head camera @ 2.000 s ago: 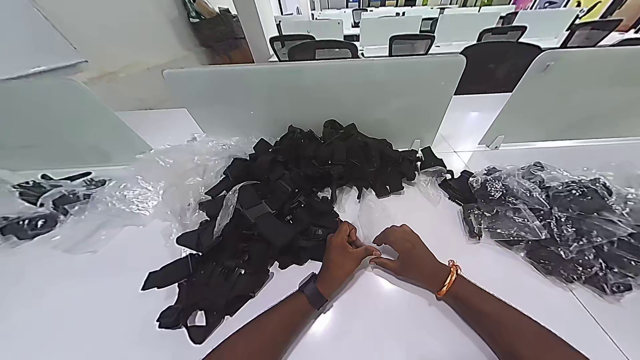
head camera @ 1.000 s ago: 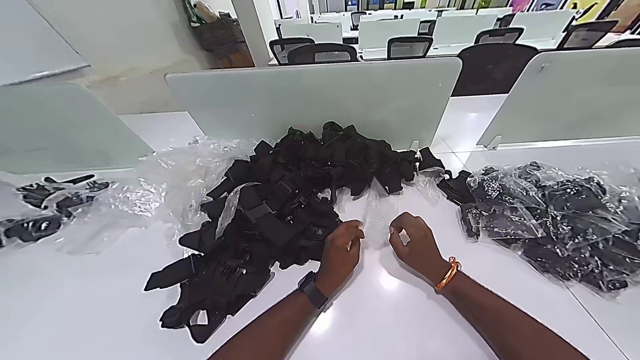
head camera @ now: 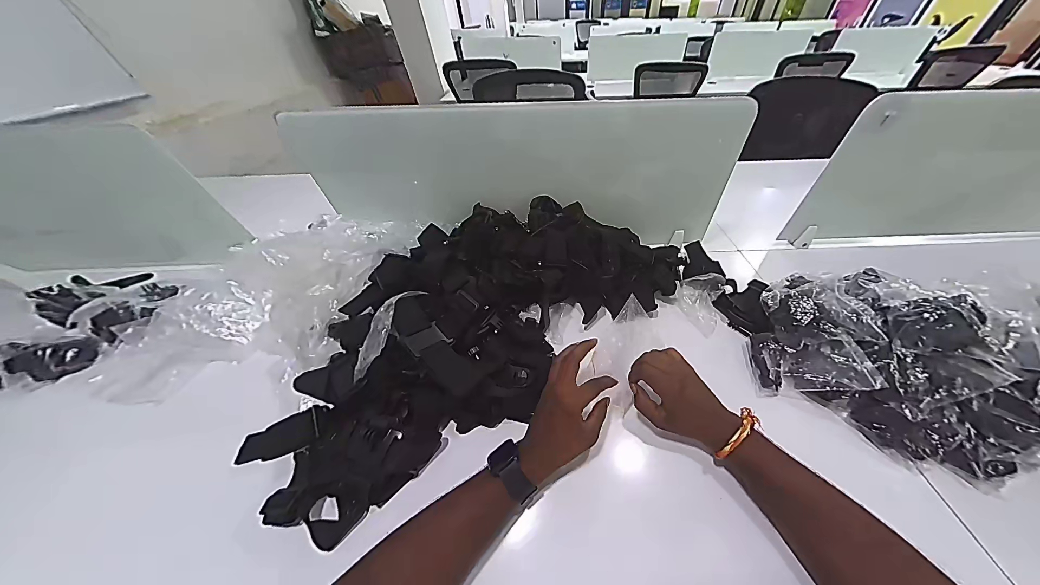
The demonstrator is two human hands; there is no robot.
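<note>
A clear plastic bag (head camera: 621,337) lies on the white table between my hands and the black pile. My right hand (head camera: 678,398) has its thumb and fingers pinched together on the near right edge of this bag. My left hand (head camera: 569,414), wearing a dark watch, is just left of the bag with its fingers apart; whether a fingertip touches the plastic is unclear. Beside my left hand is a large heap of black fabric straps (head camera: 455,349) with buckles. At the right lie black items in clear plastic bags (head camera: 902,357).
Crumpled clear plastic (head camera: 276,301) spreads left of the heap, with more black items (head camera: 101,313) at the far left. A frosted divider panel (head camera: 512,154) stands behind the heap. Office chairs (head camera: 670,79) and further desks are beyond it.
My hands were together at the fingertips two seconds ago and are now apart. The fingers of my left hand have spread since one second ago. The black heap has stayed in place.
</note>
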